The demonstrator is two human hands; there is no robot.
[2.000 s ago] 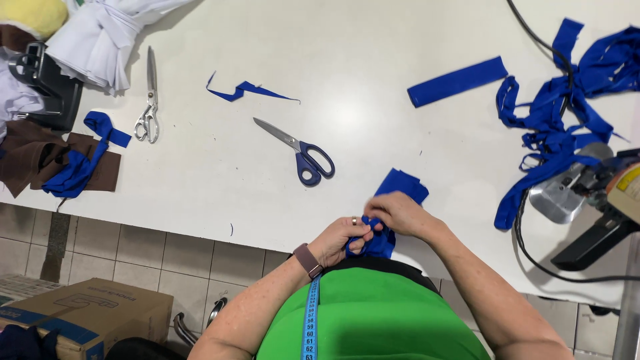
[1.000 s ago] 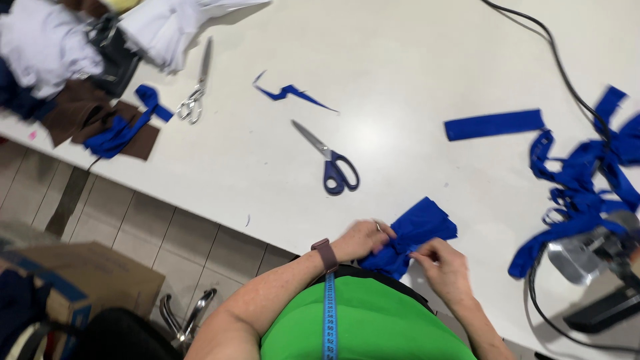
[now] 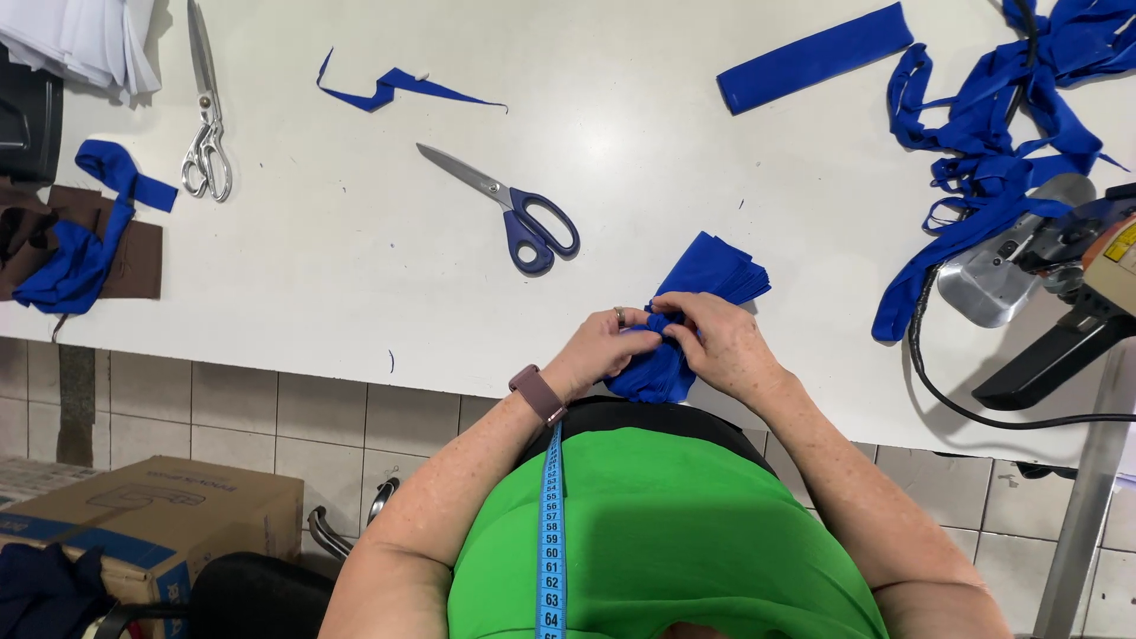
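Observation:
A bundle of layered blue fabric pieces (image 3: 710, 271) lies at the table's front edge, gathered at its middle by a knotted blue strip. My left hand (image 3: 606, 348), with a ring and a wristband, pinches the knot from the left. From the right, my right hand (image 3: 721, 342) has its thumb and fingers on the same knot. The lower part of the bundle fans out below my hands, against my waist. Scissors with dark blue handles (image 3: 543, 232) lie partly open, up and left of the bundle. A blue measuring tape (image 3: 551, 532) hangs down over my green top.
All-metal scissors (image 3: 209, 133), a thin blue scrap (image 3: 390, 89), brown fabric (image 3: 138, 257) and white fabric (image 3: 89, 35) lie to the left. A flat blue strip (image 3: 815, 58), tangled blue strips (image 3: 1003, 115) and a corded electric cloth cutter (image 3: 1065, 311) are on the right. A cardboard box (image 3: 195, 506) stands below.
One second ago my right hand was apart from the knot, at the bundle's right side; now both hands meet at the knot. The view has shifted between frames.

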